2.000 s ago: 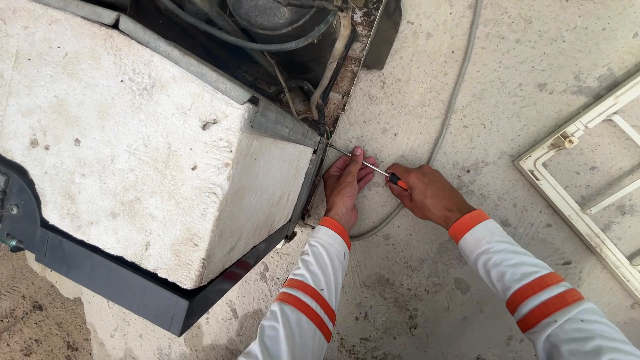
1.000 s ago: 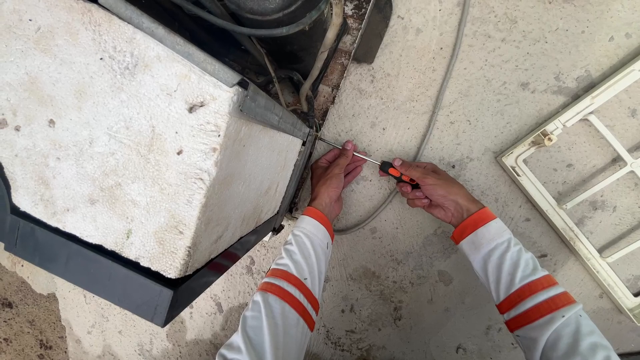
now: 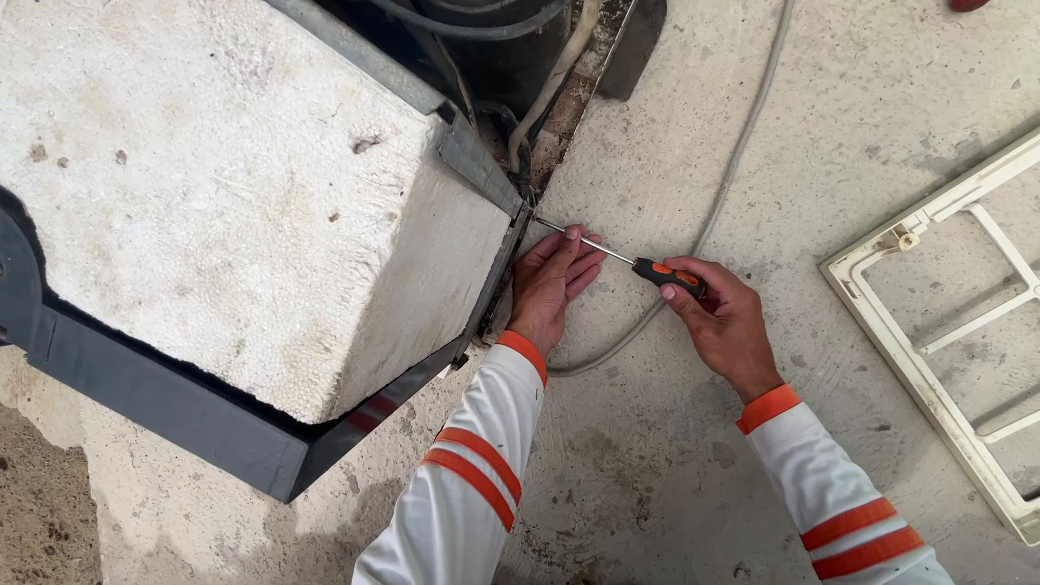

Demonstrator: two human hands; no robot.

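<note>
My right hand point(image 3: 723, 317) grips the black and orange handle of a screwdriver point(image 3: 668, 276). Its metal shaft slants up and left, and the tip meets the edge of a metal base near the corner of a machine. Thumb and fingers of my left hand point(image 3: 552, 276) pinch the shaft close to that tip. Beside my left hand stands a block of white polystyrene foam point(image 3: 268, 195), framed by a grey metal strip point(image 3: 366, 61) above and a dark metal panel point(image 3: 171, 398) below. The fastener at the tip is too small to make out.
A grey cable point(image 3: 743, 138) curves over the concrete floor behind both hands. Hoses point(image 3: 561, 77) and a dark cylindrical part point(image 3: 508, 65) sit inside the machine at the top. An off-white plastic grille frame point(image 3: 902, 357) lies at the right. A small red object point(image 3: 967, 4) shows at the top edge.
The fingers of my right hand have shifted around the screwdriver's handle. My left hand has stayed at the shaft, and the tip remains at the machine's corner.
</note>
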